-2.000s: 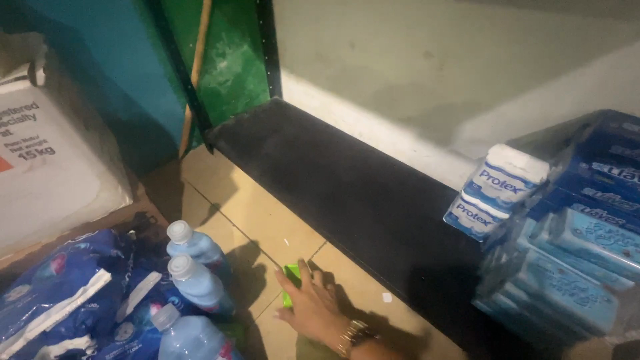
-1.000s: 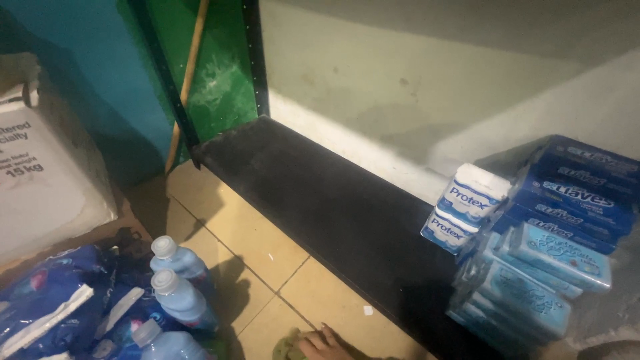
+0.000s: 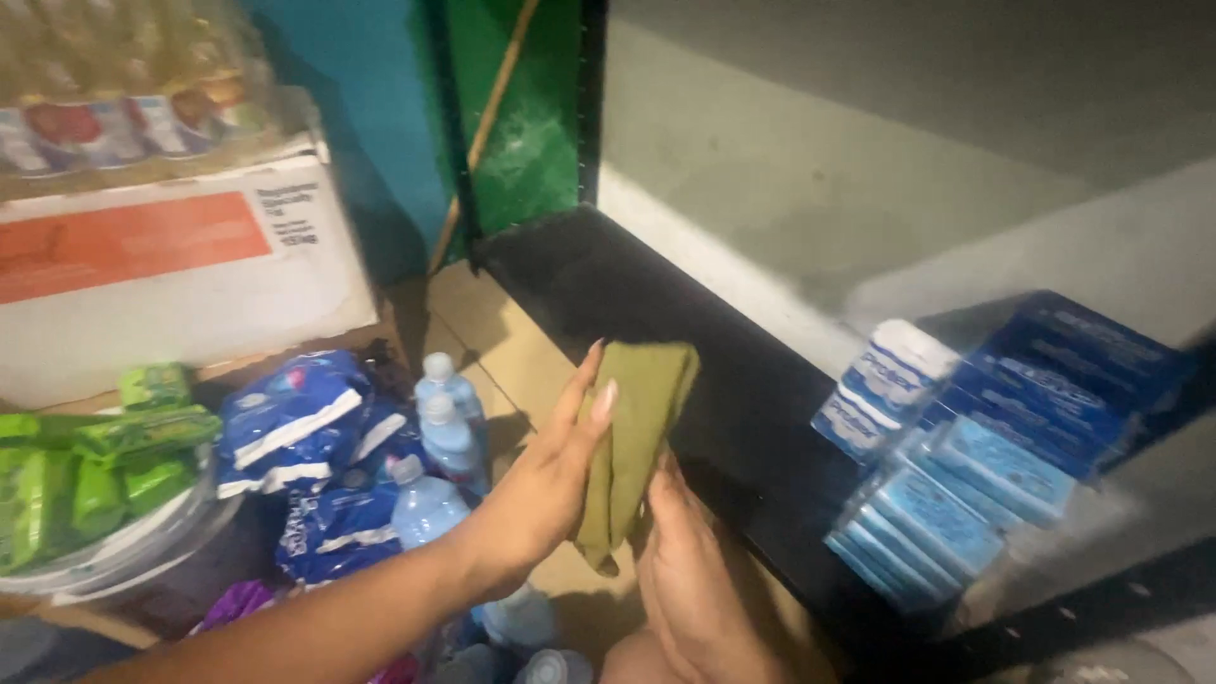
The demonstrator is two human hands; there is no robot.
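Note:
A folded olive-green cloth (image 3: 632, 437) is held upright between both hands, above the floor and the near edge of the black metal shelf (image 3: 703, 380). My left hand (image 3: 546, 475) lies along its left side with the fingers pointing up. From below and the right, my right hand (image 3: 689, 560) grips it, its fingers partly hidden behind the cloth. On the right part of the shelf stand white and blue Protex soap packs (image 3: 879, 389), dark blue boxes (image 3: 1054, 380) and light blue soap packs (image 3: 950, 503).
Blue liquid bottles (image 3: 446, 427) and blue plastic packs (image 3: 299, 418) stand at the left on the tiled floor. Green packs fill a white bucket (image 3: 142, 560). Behind is a white carton (image 3: 180, 313) with bottles on top. A wooden stick (image 3: 489, 123) leans by the green panel.
Two seconds ago a hand was on a bright green item on the floor; that item no longer shows. Both hands are now raised in view with the olive cloth. The view has shifted left.

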